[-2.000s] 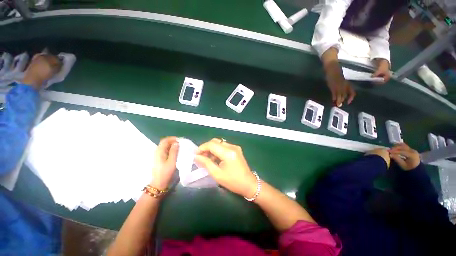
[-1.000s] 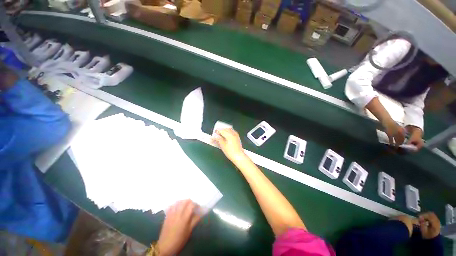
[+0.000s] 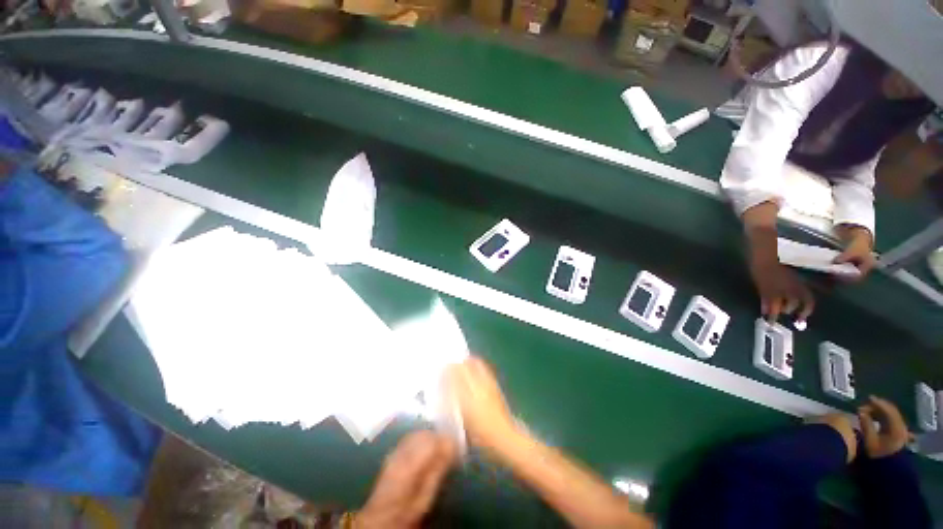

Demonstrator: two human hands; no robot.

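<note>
The bright white stack of wrapping sheets (image 3: 259, 331) lies fanned out on the green worktop, left of my hands. My left hand (image 3: 412, 477), blurred, is at the lower edge of a raised white wrapping sheet (image 3: 434, 336). My right hand (image 3: 478, 403), also blurred, is against the right side of this sheet. A device between my hands cannot be made out. A wrapped unit (image 3: 350, 210) with a pointed corner sits at the pale strip. Unwrapped white devices (image 3: 499, 245) with dark windows stand in a row on the green lane.
The pale edge strip (image 3: 496, 304) runs between worktop and lane. A person in blue is at left, dark sleeves (image 3: 770, 465) at right. A person in white sleeves opposite reaches to a device. White cylinders (image 3: 649, 119) lie on the far surface. More wrapped units (image 3: 191, 139) are at far left.
My right hand has come back from the lane to the worktop, where the device it held no longer shows clearly. My left hand has moved right, and a sheet now stands raised between both hands.
</note>
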